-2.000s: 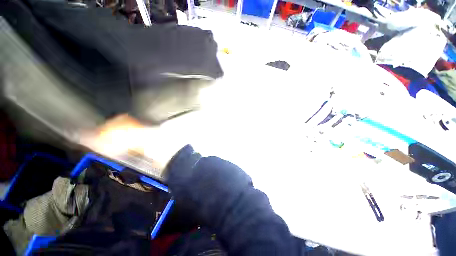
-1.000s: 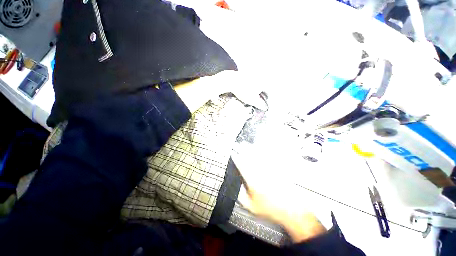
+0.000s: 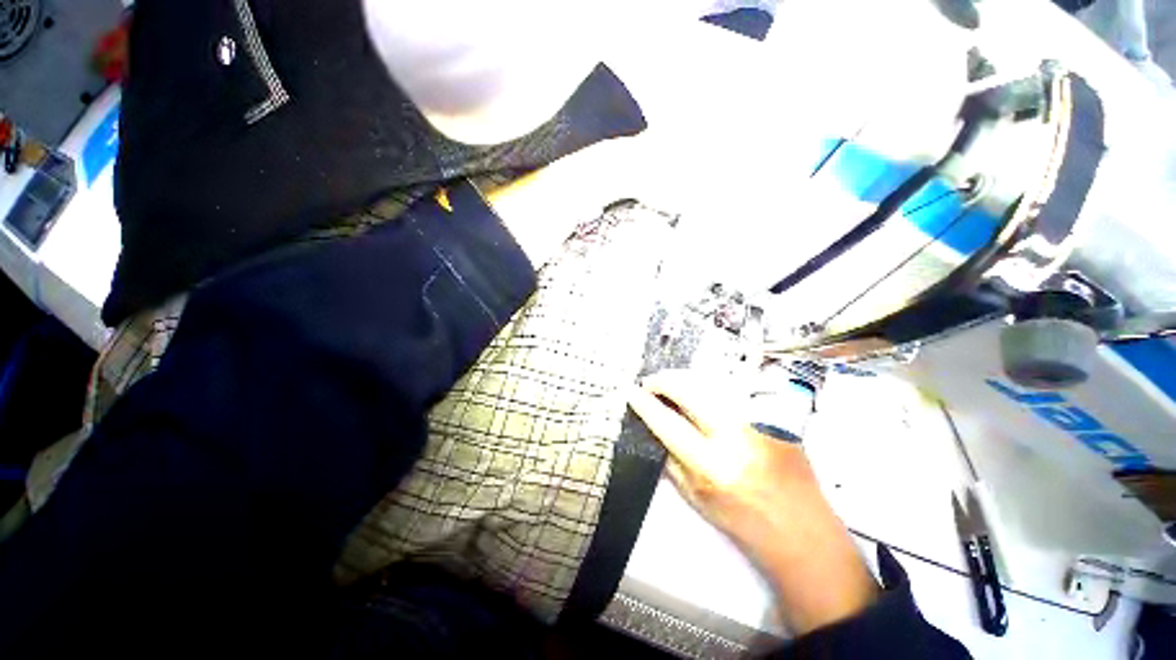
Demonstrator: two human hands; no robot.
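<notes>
The checked cloth (image 3: pixel 516 426) lies face up, with a dark hem band (image 3: pixel 619 516) along its right edge, running up towards the presser foot area (image 3: pixel 729 310). The dark garment panel (image 3: pixel 284 168) lies at upper left, with a button and patterned trim. My right hand (image 3: pixel 748 477) has its fingertips on the hem band just below the presser foot, pinching its edge. My left hand (image 3: pixel 580 194) reaches from a dark sleeve onto the checked cloth's top; glare washes out its fingers. The needle tip cannot be made out.
The white machine head (image 3: pixel 1032 374) with "Jack" lettering stands at right. Black thread snips (image 3: pixel 983 561) lie right of my right hand. A graduated strip (image 3: pixel 677 625) runs along the table's front edge. A grey rectangular tray or device (image 3: pixel 41 200) sits far left.
The view has moved closer to the machine head. My right hand has moved up along the hem band to near the presser foot. The checked cloth and band now extend nearer the foot.
</notes>
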